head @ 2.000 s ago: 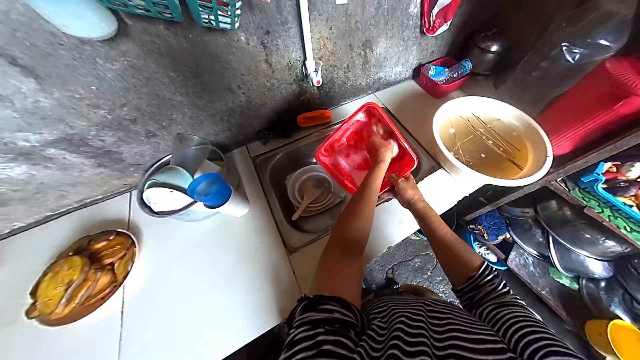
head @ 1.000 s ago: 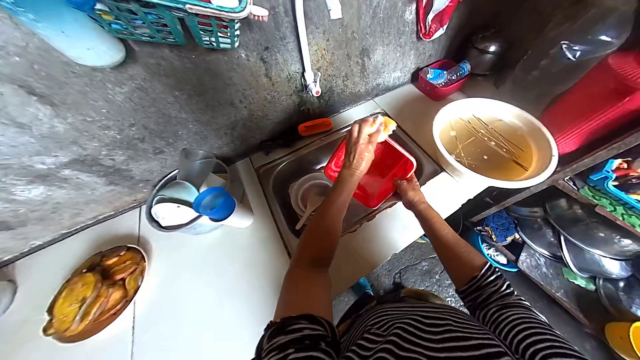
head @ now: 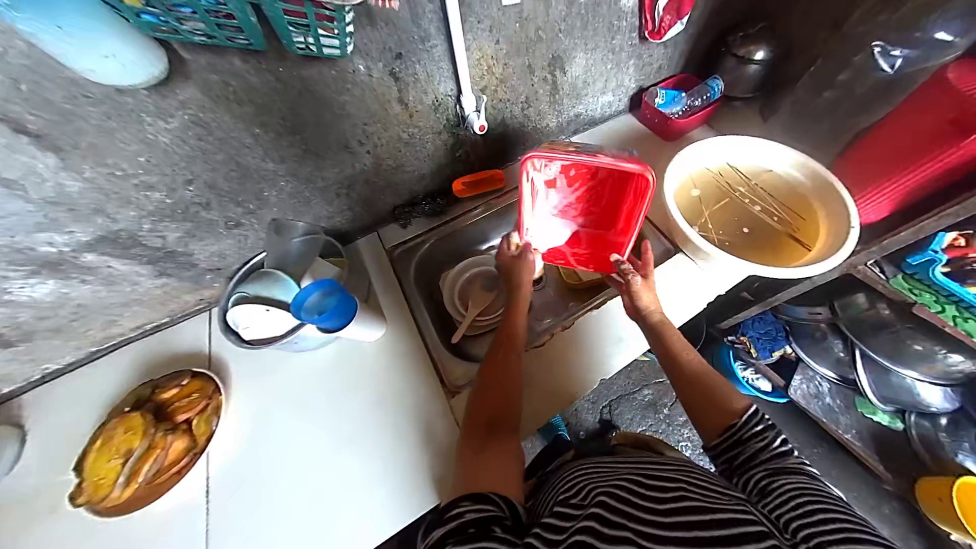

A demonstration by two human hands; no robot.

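A red square plastic basin (head: 591, 202) is tilted up over the metal sink (head: 419, 282), its inside facing me. My left hand (head: 517, 263) is at its lower left edge, with part of a pale sponge showing by the fingers. My right hand (head: 634, 282) grips the lower right corner. Below, in the sink, lie stacked bowls (head: 473, 278) with a ladle-like utensil (head: 474, 309) in them, and a yellowish item (head: 579, 276) partly hidden behind the basin.
Right of the sink stands a large white basin (head: 846, 221) of cloudy water with thin sticks. A metal bowl of cups (head: 236, 324) and a dish of sliced food (head: 145, 442) sit on the left counter. An orange-handled tool (head: 479, 183) lies behind the sink, below a white tap (head: 474, 114).
The red basin has been tipped up, its inside turned toward me. My left hand has moved from inside the basin, then its upper rim, down to its lower left edge.
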